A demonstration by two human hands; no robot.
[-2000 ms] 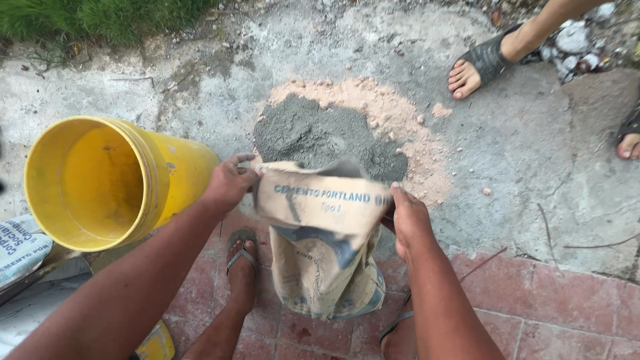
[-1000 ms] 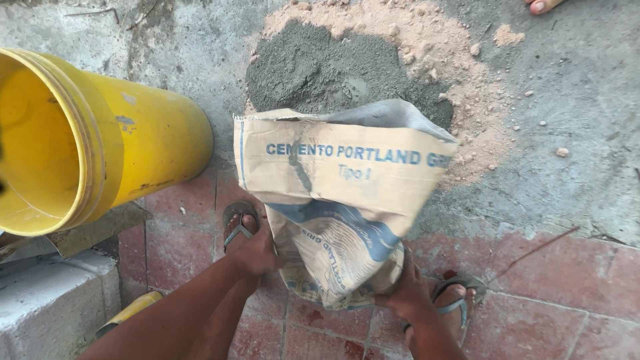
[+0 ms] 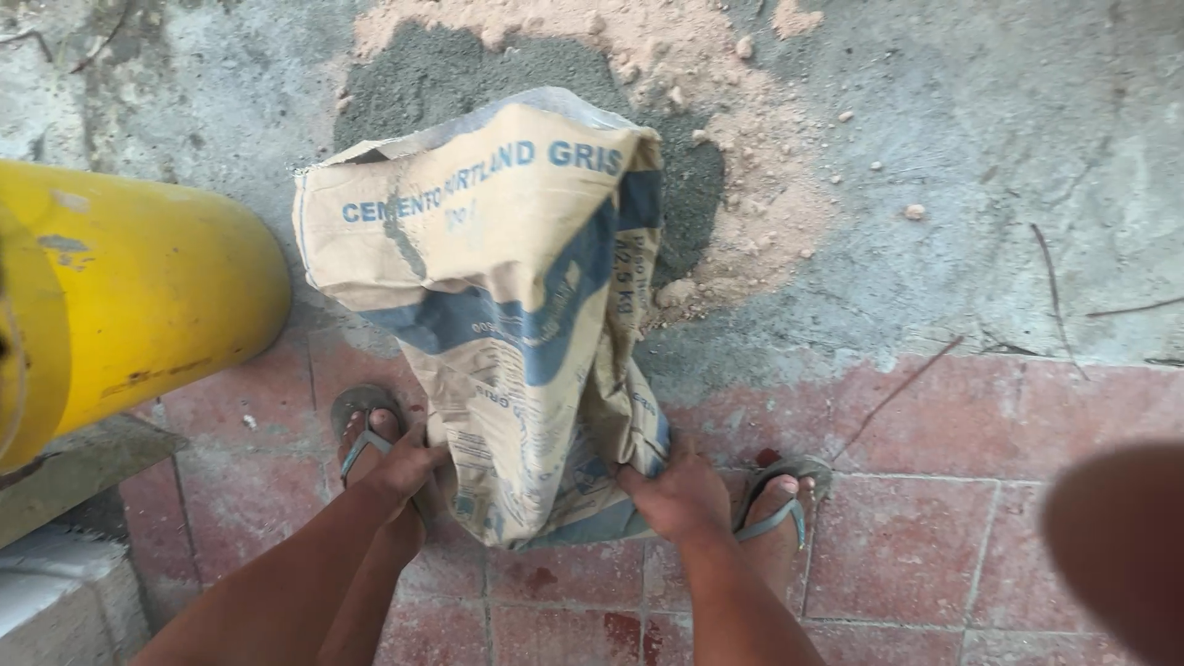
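A crumpled paper cement bag (image 3: 481,305) spans the middle of the view, its open mouth toward the grey powder. My left hand (image 3: 412,462) grips the bag's lower left side, with the fingertips partly hidden. At the lower right corner of the bag, my right hand (image 3: 680,490) is closed on the paper. Beyond the bag lies a heap of grey cement powder (image 3: 462,69), partly covered by the bag. Pinkish sandy material (image 3: 768,185) surrounds the heap at its far and right sides.
A yellow plastic bucket (image 3: 157,287) lies on its side at the left. Below it stands a pale block (image 3: 69,592). My sandalled feet are on red tiles (image 3: 906,546), either side of the bag. Thin twigs (image 3: 1050,277) lie at the right. A blurred dark shape intrudes at the lower right edge.
Both hands have moved from the bag's open end to its lower end. The other person's feet have left the view, which has come closer to the bag.
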